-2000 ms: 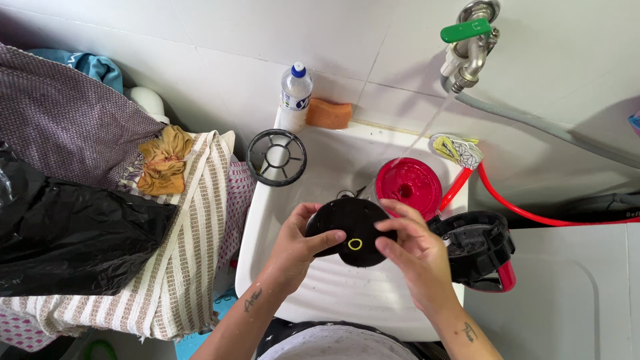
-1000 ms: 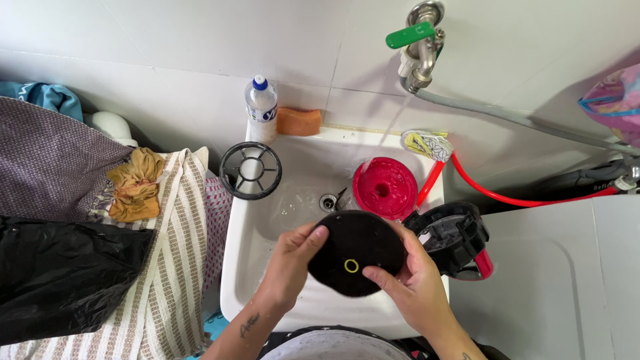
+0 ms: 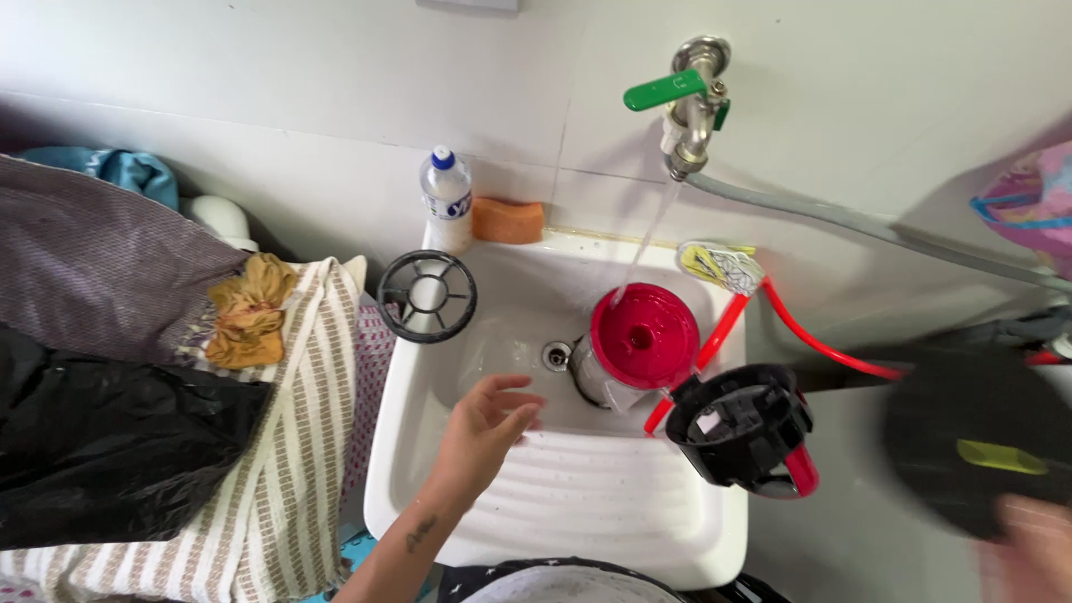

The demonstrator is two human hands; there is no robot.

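Observation:
My right hand (image 3: 1034,532), blurred at the lower right edge, holds a black disc (image 3: 976,444) with a yellow ring-shaped mark over the grey surface beside the sink. My left hand (image 3: 486,431) hovers over the ribbed front of the white sink (image 3: 578,502) with its fingers apart and nothing in them. Water runs from the metal tap (image 3: 691,138) into a red funnel-like part (image 3: 641,335) on a clear container in the basin. A black plastic housing with a red handle (image 3: 741,427) rests on the sink's right rim. A black spoked ring (image 3: 427,296) lies on the left rim.
A detergent bottle (image 3: 448,201) and an orange sponge (image 3: 507,221) stand on the back rim. A patterned cloth (image 3: 720,266) and a red hose (image 3: 825,343) are at the right. Striped fabric (image 3: 285,444) and a black plastic bag (image 3: 109,444) lie left.
Both hands held the black disc over the sink before. The left hand has let go of it, and the right hand has carried it to the far right.

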